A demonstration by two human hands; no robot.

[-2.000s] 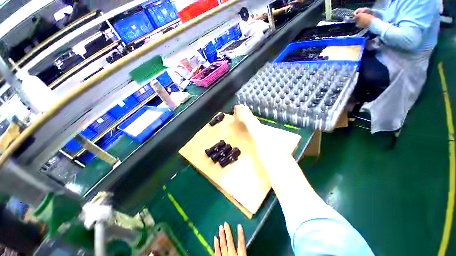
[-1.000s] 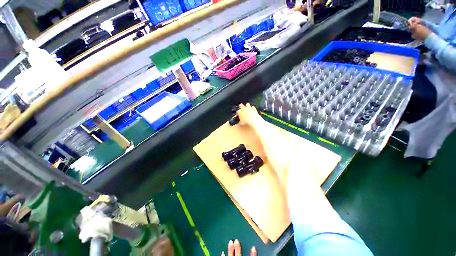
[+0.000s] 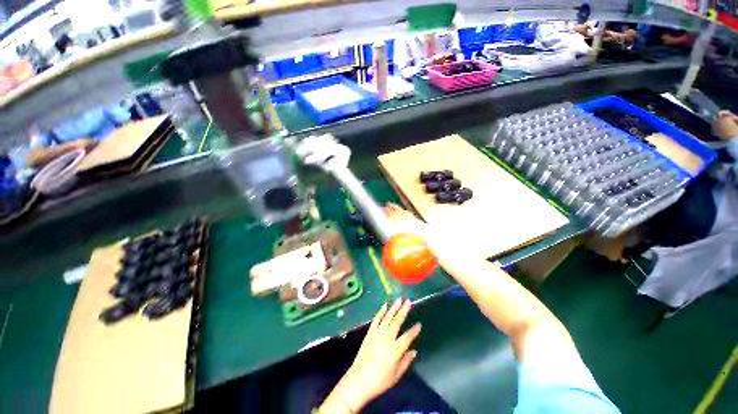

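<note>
My right hand (image 3: pixel 402 220) reaches in from the right behind the press lever (image 3: pixel 364 194) and its red-orange knob (image 3: pixel 409 259). Dark molded parts (image 3: pixel 366 234) show at its fingertips, blurred and partly hidden by the lever. My left hand (image 3: pixel 385 349) is at the bench's front edge below the knob, fingers apart and empty. The press head (image 3: pixel 263 182) stands over the pale fixture (image 3: pixel 291 268), where no black part can be made out. Several black parts (image 3: pixel 445 186) lie on the right cardboard sheet (image 3: pixel 502 214).
Rows of black parts (image 3: pixel 158 271) cover the upper left cardboard sheet (image 3: pixel 121 356). Clear ribbed trays (image 3: pixel 583 162) and a blue bin (image 3: pixel 603 105) are at the right, beside a seated person. A dark rail (image 3: pixel 421 129) runs behind the bench. A pink basket (image 3: pixel 461 74) is across it.
The view has swung left, bringing the press and left cardboard into sight. My right hand has moved from the right cardboard's far corner toward the press; the part at that corner is gone.
</note>
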